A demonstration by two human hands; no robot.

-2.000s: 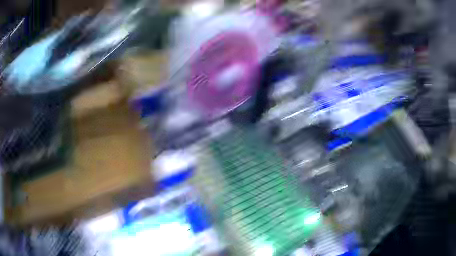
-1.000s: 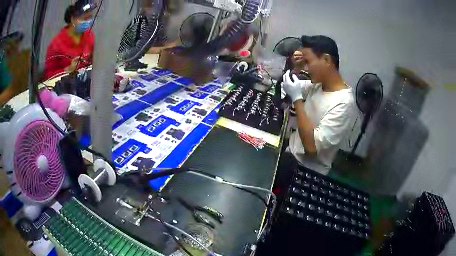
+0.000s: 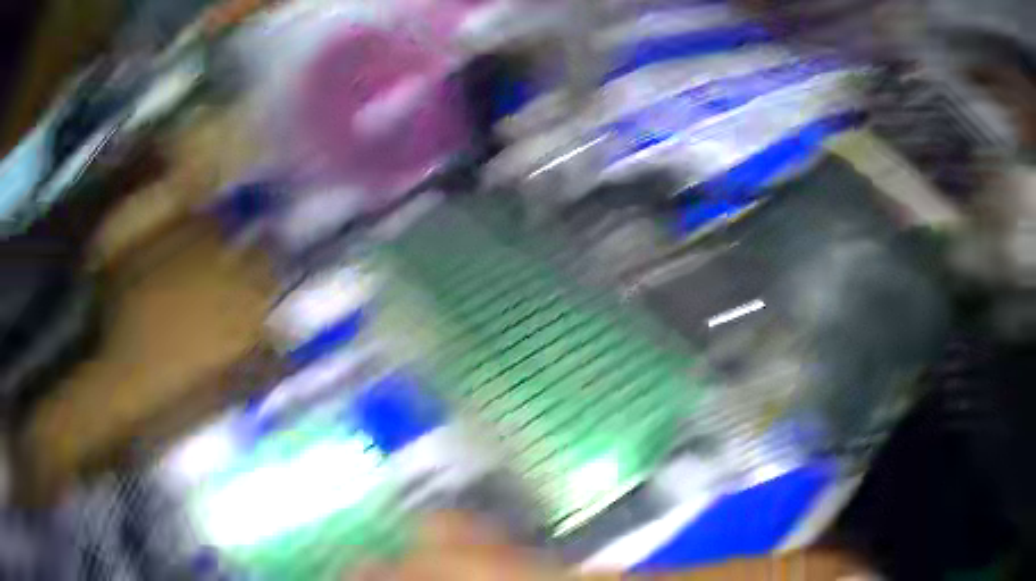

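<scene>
The whole view is motion-blurred. A large green PCB panel stack with dark cross lines lies in the middle, glaring white at its lower end. A second PCB panel, white with glare and green below, lies at the lower left. My left hand is a skin-coloured blur at the bottom edge, beside this second panel; its fingers and any grip cannot be made out. My right hand shows only as a thin blurred strip at the bottom edge, below the blue-and-white sheet; its fingers are cut off.
A brown carton stands at the left. A pink-grilled fan is at the upper left. A dark mat lies at the right, with blurred items between it and the green stack. More blue-and-white sheets lie beyond.
The view has swung down from the room, the far table and a person in white to the near bench. Both hands now show, blurred, at the bottom edge.
</scene>
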